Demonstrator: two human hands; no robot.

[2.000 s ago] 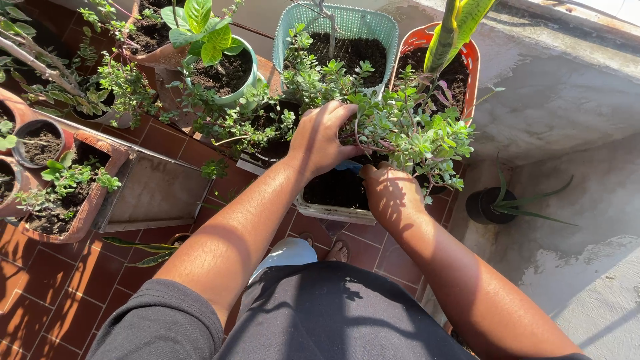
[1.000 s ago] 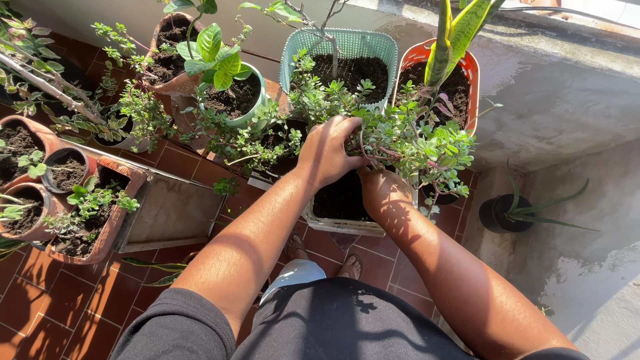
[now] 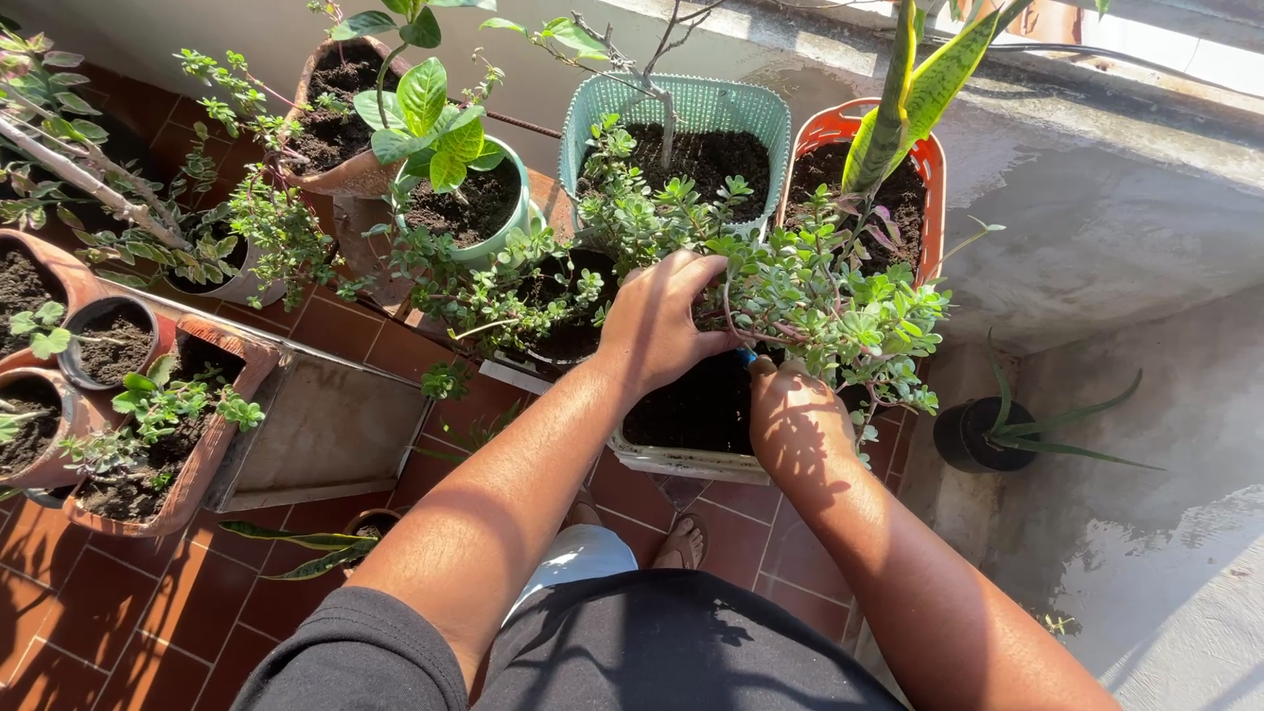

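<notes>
A white rectangular planter [image 3: 691,459] with dark soil stands below my hands, and a leafy succulent [image 3: 839,306] spreads over its far right side. My left hand [image 3: 664,321] reaches over the planter's far left part, thumb and fingers curved around the near stems of the succulent; whether they press on a stem is hard to tell. Beside it, my right hand [image 3: 798,410] is closed on a blue-handled tool [image 3: 748,355], of which only a small blue part shows between the hands. The rest of the tool is hidden.
Behind stand a green plastic basket planter [image 3: 681,94] and an orange planter [image 3: 935,197] with a snake plant. A green round pot [image 3: 504,232] is at the back left. Several terracotta pots [image 3: 197,474] sit at far left. A black aloe pot [image 3: 963,434] stands right, by the wall.
More of the soil was hidden by my hands and less blue shows than in the oldest frame. Both hands have stayed close together over the far side of the white planter.
</notes>
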